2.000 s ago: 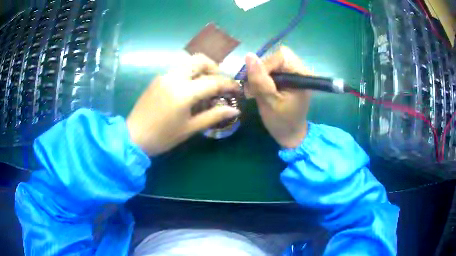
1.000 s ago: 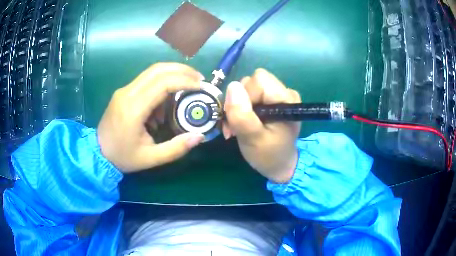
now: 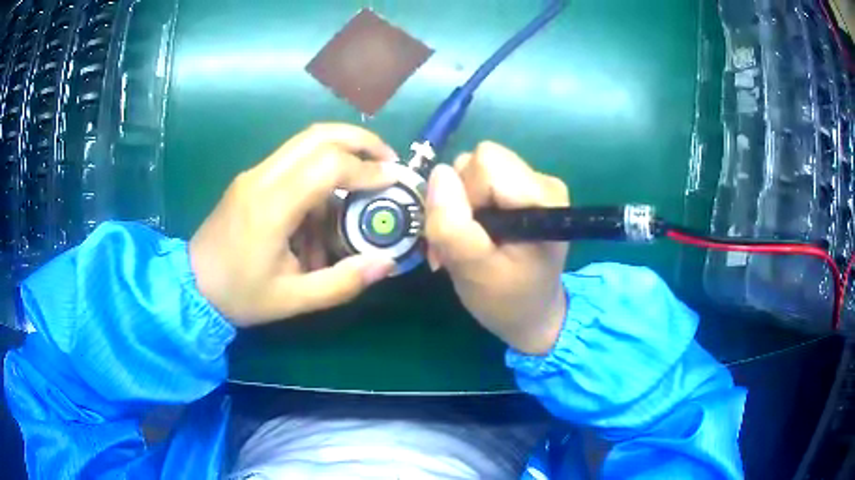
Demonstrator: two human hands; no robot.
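A round module (image 3: pixel 383 222) with a green-yellow centre and tiny contacts at its right edge sits on the silver test fixture (image 3: pixel 408 175). My left hand (image 3: pixel 300 225) grips the module and fixture from the left, with thumb below and fingers above. My right hand (image 3: pixel 502 234) holds the black test probe pen (image 3: pixel 562 224) nearly level. The pen's tip is hidden behind my right fingers, close to the contacts; I cannot tell if it touches. A silver connector (image 3: pixel 421 153) joins the blue signal cable (image 3: pixel 446 119) to the fixture.
A brown-red square (image 3: pixel 369 62) lies on the green mat (image 3: pixel 600 122) beyond the fixture. Clear ribbed trays stand at the left (image 3: pixel 56 141) and right (image 3: pixel 764 187); the left one holds dark discs. The red and black probe lead (image 3: pixel 750 246) runs over the right tray.
The module, blurred and mostly covered by my fingers two seconds ago, now shows face up. My right hand has stayed beside it with the pen. Since one second ago, the view has shifted slightly.
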